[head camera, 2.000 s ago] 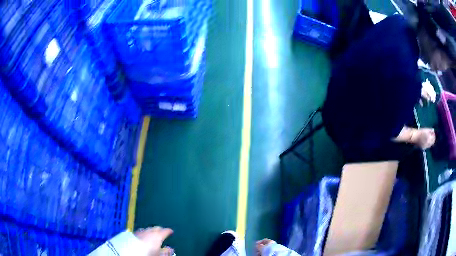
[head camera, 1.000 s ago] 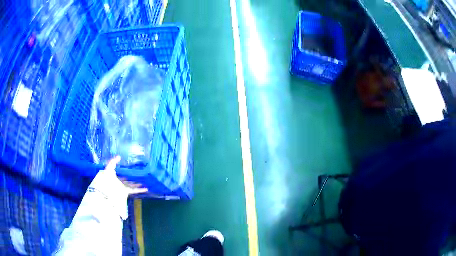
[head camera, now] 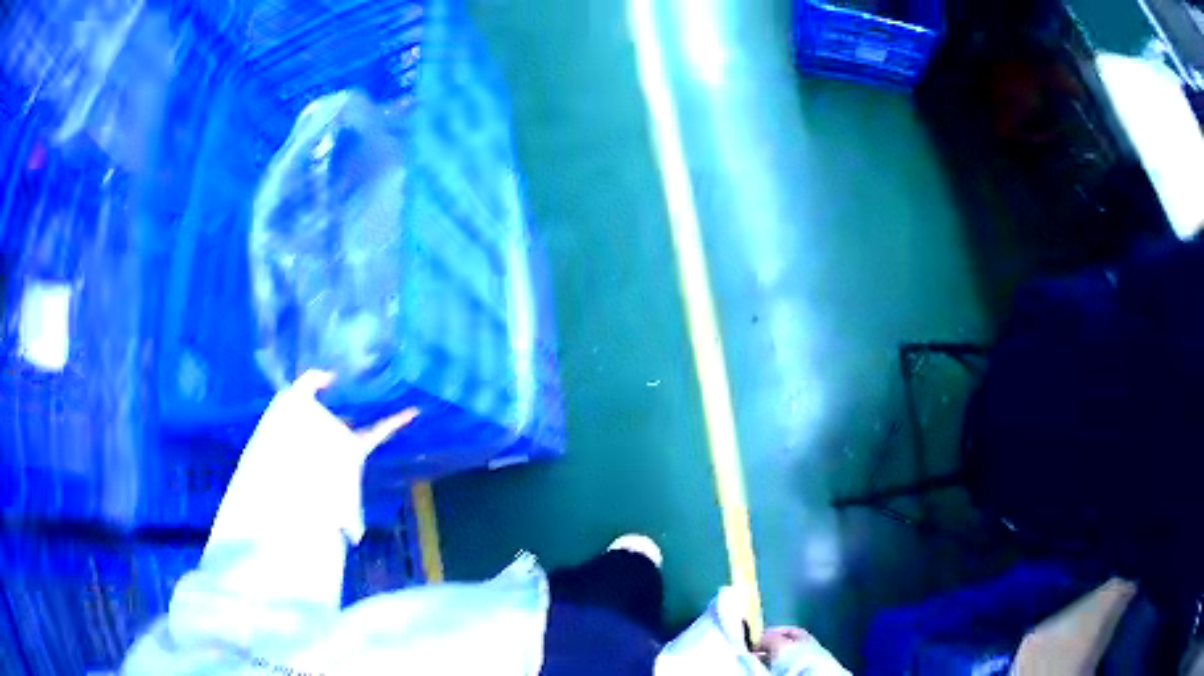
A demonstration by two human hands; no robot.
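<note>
A blue crate (head camera: 462,264) stands at the left, blurred by motion. A clear plastic liner bag (head camera: 330,251) lies crumpled inside it; I cannot tell whether it holds anything. My left hand (head camera: 350,399) is at the crate's near rim, with fingers over the rim and the thumb spread to the right, gripping it. My right hand (head camera: 782,642) is small at the bottom edge, partly hidden by the sleeve; its fingers are unclear and it is away from the crate.
Blue crate stacks (head camera: 66,436) line the left. A yellow line (head camera: 709,357) runs along the green floor. A seated person in dark clothes (head camera: 1096,396) is at the right, beside a black metal frame (head camera: 918,423). Another blue crate (head camera: 865,42) and a cardboard sheet (head camera: 1076,634) also show.
My left hand has come to the crate's near rim and stays there. The lined crate has come into view. My right hand left the view and shows again at the bottom.
</note>
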